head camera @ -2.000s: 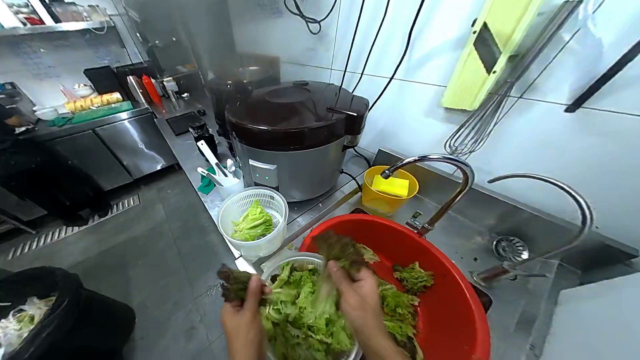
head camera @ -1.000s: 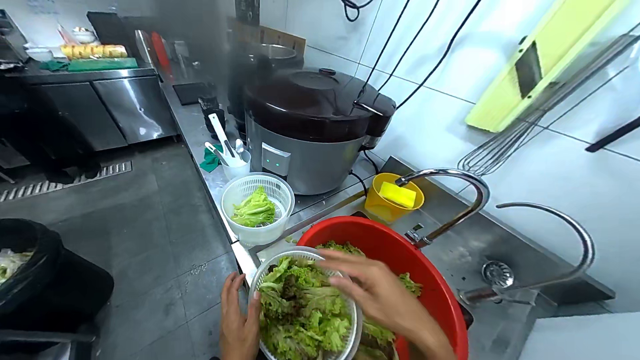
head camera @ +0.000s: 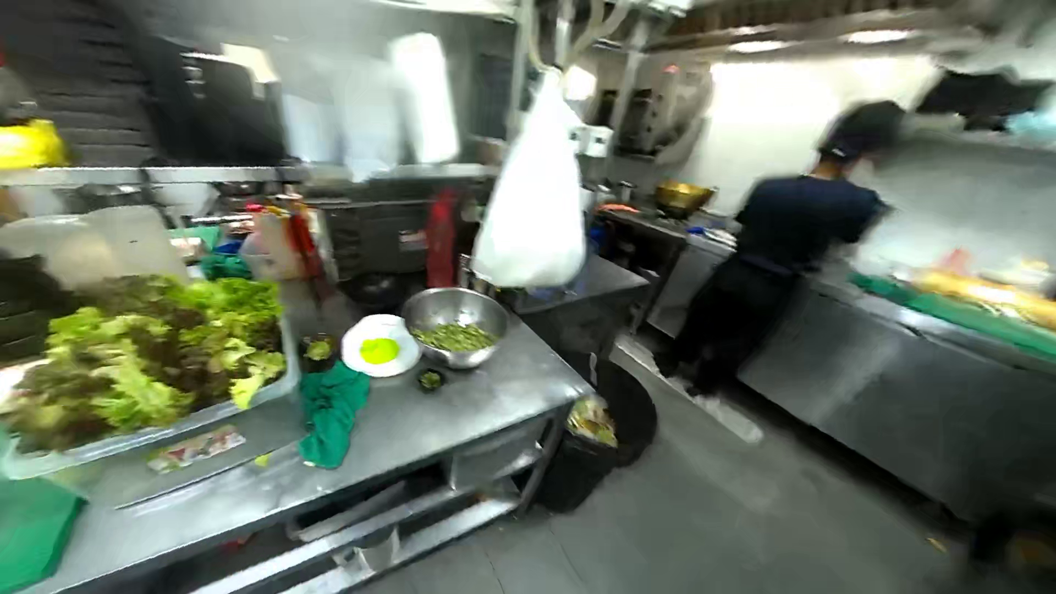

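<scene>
Neither my left hand nor my right hand shows in the head view, which is blurred. At the left, a clear plastic tub (head camera: 177, 441) on a steel table (head camera: 429, 412) is heaped with green and reddish lettuce leaves (head camera: 157, 363). A crumpled green cloth (head camera: 332, 412) lies against its right side. Farther right sit a white plate (head camera: 398, 328) with something yellow-green on it, a small dark dish (head camera: 431, 379) and a steel bowl (head camera: 421, 305) holding chopped greens (head camera: 455, 337).
A white bag (head camera: 536, 198) hangs behind the table. Black bins (head camera: 569, 470) stand by the table's right end, one holding scraps. A person (head camera: 804, 223) in dark clothes works at the steel counter (head camera: 891, 396) on the right. A green board (head camera: 37, 520) lies at the lower left.
The view has swung away from the sink, the red basin and the rice cooker to another table. Both hands, earlier at lettuce in a white colander, have left the view.
</scene>
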